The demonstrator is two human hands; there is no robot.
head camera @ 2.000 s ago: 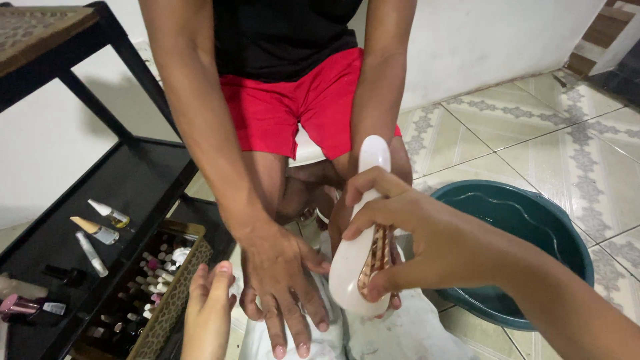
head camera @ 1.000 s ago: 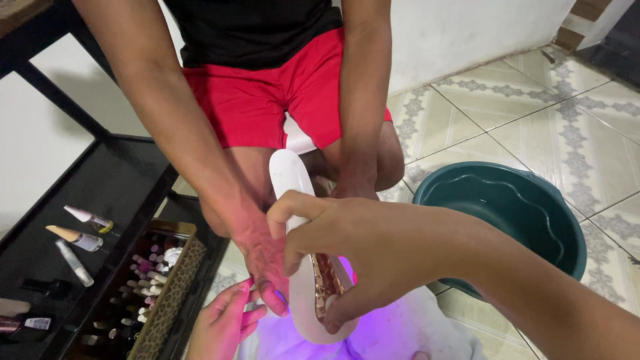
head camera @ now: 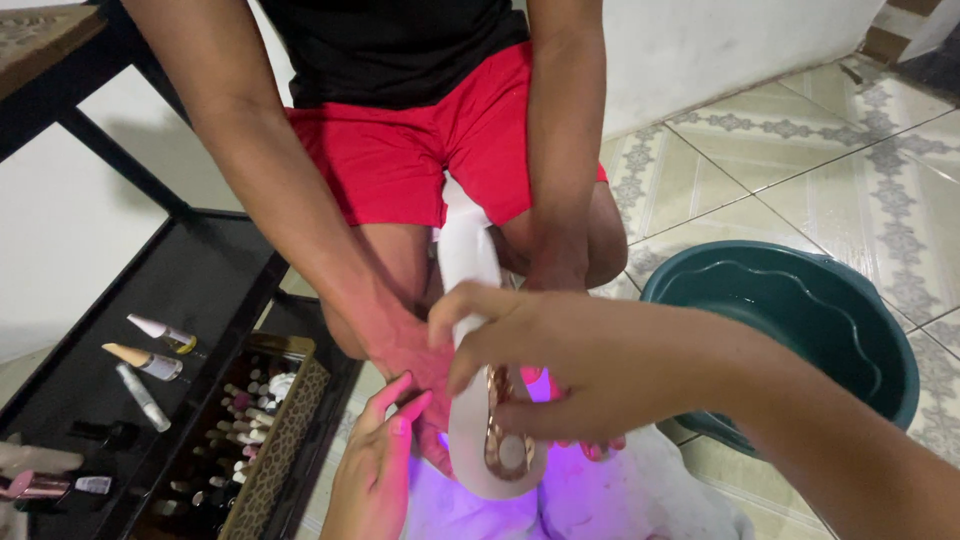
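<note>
My right hand (head camera: pixel 525 360) grips a white handheld lamp (head camera: pixel 480 442) with a copper-coloured inlay and a round button. Purple light from its underside falls on the white cloth (head camera: pixel 637 480) below. The lamp hangs over the hands of a person seated opposite in red shorts (head camera: pixel 420 142). That person's hand (head camera: pixel 412 360) at the left glows pink and is partly hidden under the lamp; the other is mostly behind my right hand. My left hand (head camera: pixel 379 457) has its fingers raised and apart at the edge of the pink-lit hand, and whether they touch is unclear.
At left stands a black shelf (head camera: pixel 202 262) with nail polish bottles (head camera: pixel 154 364) and a slim tube (head camera: pixel 142 397) on it. A leopard-patterned box (head camera: pixel 277 450) holds several more bottles. A dark green basin (head camera: pixel 652 292) stands on the tiled floor (head camera: pixel 720 180) at right.
The lamp has lit up since the oldest frame, and purple light now shows on the cloth. My left hand has moved to beside the person's hand.
</note>
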